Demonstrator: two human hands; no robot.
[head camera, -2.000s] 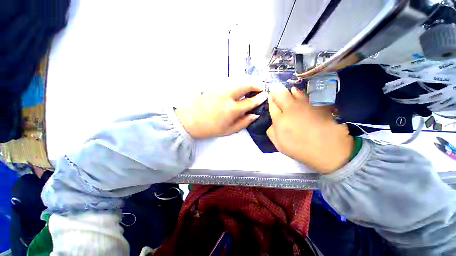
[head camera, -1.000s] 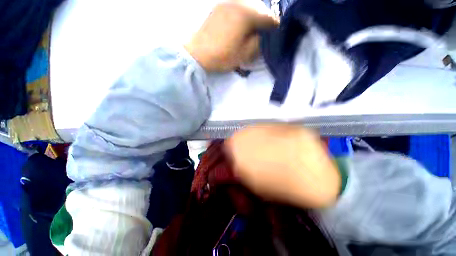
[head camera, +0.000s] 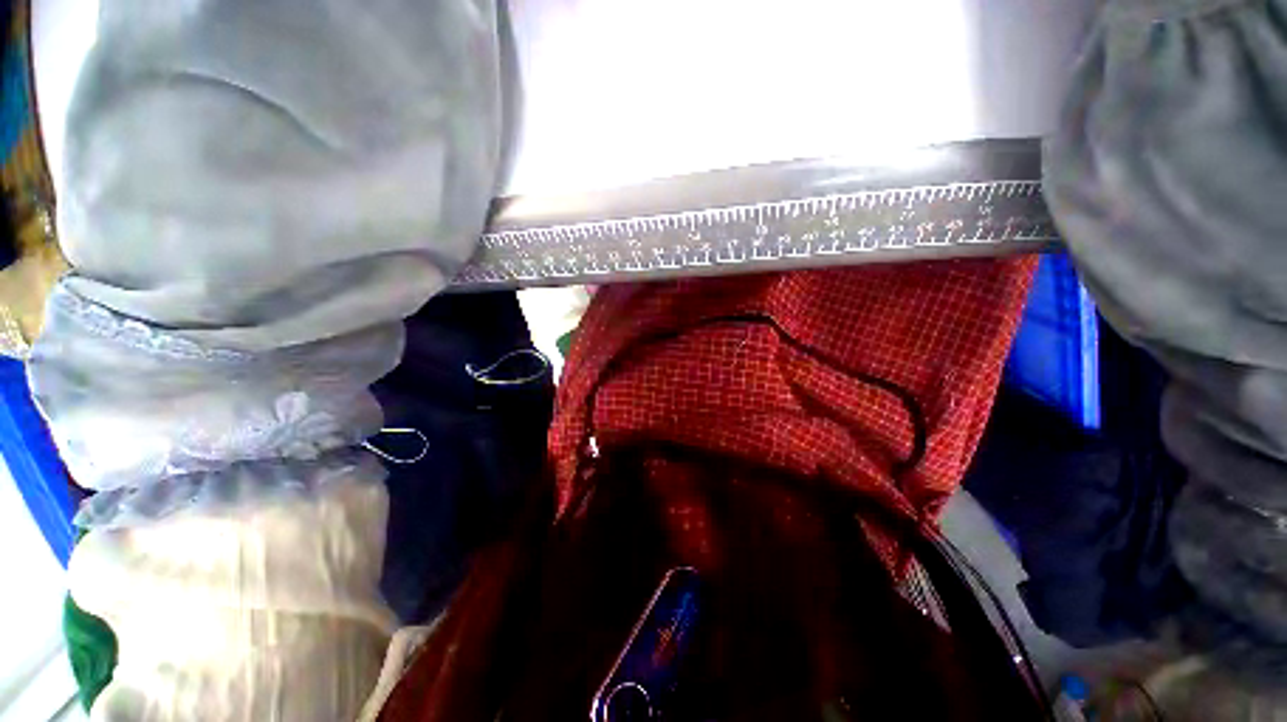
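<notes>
Both my hands are out of the picture, cut off by its top edge. My left arm in a grey sleeve cover (head camera: 275, 155) reaches up over the table edge at the left. My right arm in a grey sleeve cover (head camera: 1200, 184) reaches up at the right. Between them lie the white table (head camera: 748, 85) and the table-edge ruler (head camera: 762, 233) with white graduations. The garment piece, the needle and the machine do not show. What my hands hold cannot be seen.
Red checked apron (head camera: 833, 339) below the ruler. A small dark blue oblong with a ring (head camera: 654, 642) rests in my lap. Navy cloth (head camera: 466, 494) with pale loops hangs at the left, more navy cloth (head camera: 1066, 522) at the right. A blue bin (head camera: 1052, 339) stands at the right.
The view has dropped towards the table edge and lap. The machine and both hands have left the picture. My right hand, earlier blurred over the lap, is now past the top edge.
</notes>
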